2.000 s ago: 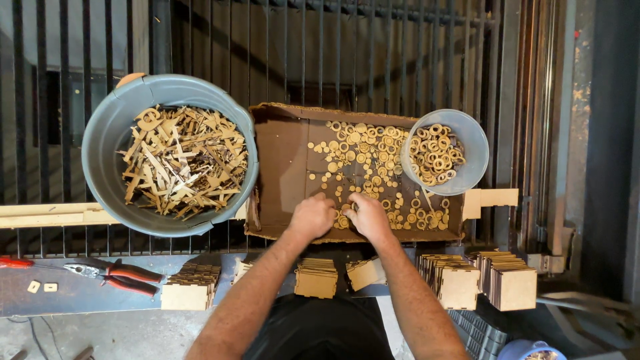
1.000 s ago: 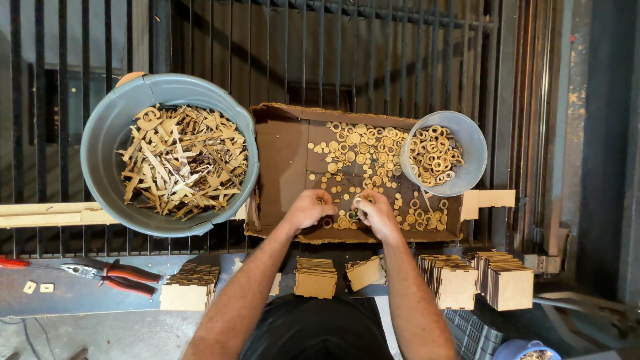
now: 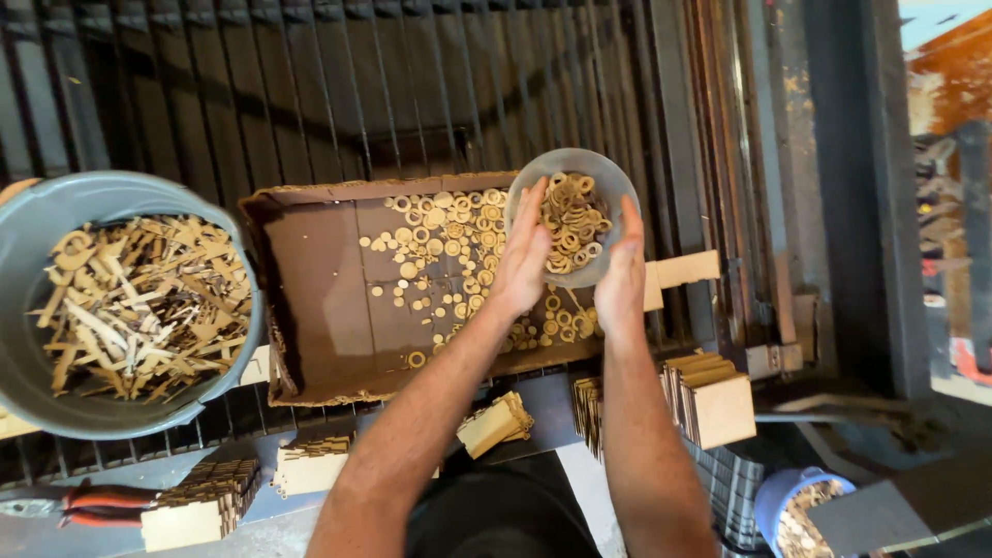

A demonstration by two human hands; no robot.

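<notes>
A translucent plastic tub (image 3: 577,159) holding wooden rings (image 3: 575,221) is between my two hands, over the right end of a shallow brown cardboard box (image 3: 310,310). My left hand (image 3: 527,260) presses flat along the tub's left side, fingers pointing up. Against its right side lies my right hand (image 3: 625,267). Below and left of the tub, many small wooden discs and rings (image 3: 453,246) are scattered in the box; my left forearm hides some of them.
A large grey bucket (image 3: 23,287) of wooden scraps stands left of the box. Stacks of thin wooden pieces (image 3: 725,411) line the near ledge, with red-handled pliers (image 3: 101,504) at the left. Metal slats (image 3: 333,93) lie behind. A blue bucket (image 3: 767,504) is low at right.
Both hands have moved right from the small pieces in the box to the sides of the tub, which now has hands around it. The view has shifted and tilted.
</notes>
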